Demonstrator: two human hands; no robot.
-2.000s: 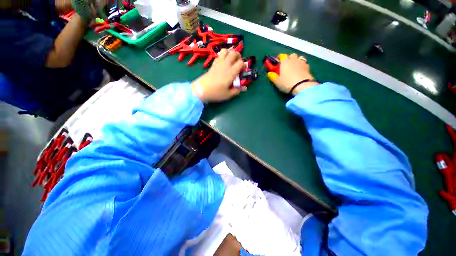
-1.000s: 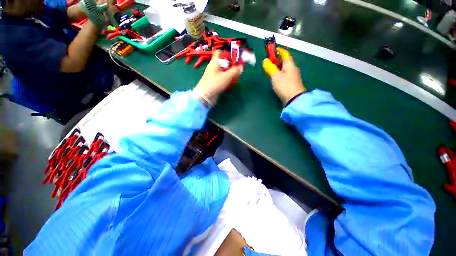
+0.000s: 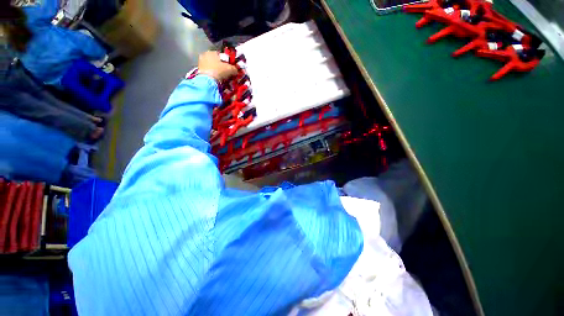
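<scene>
My left hand (image 3: 214,66) is at the far left end of the white foam tray (image 3: 290,71), with its fingers closed around a red spring clamp (image 3: 232,57) that has a black part and a white patch. Several more loaded red clamps (image 3: 232,110) lie in rows on the tray just below my hand. More red clamps with black parts (image 3: 516,54) lie on the green bench at the upper right. My right hand is not in view.
The green bench (image 3: 457,123) has its long edge right of the tray. Stacked layers with red clamps show under the tray. A phone (image 3: 393,5) is cut off at the top. Blue bins (image 3: 89,207), red items in a rack (image 3: 21,216) and another person's arm (image 3: 55,111) are at left.
The view has swung left. My left hand has moved from the bench to the foam tray with a clamp. My right hand, which held a red clamp, has left the picture.
</scene>
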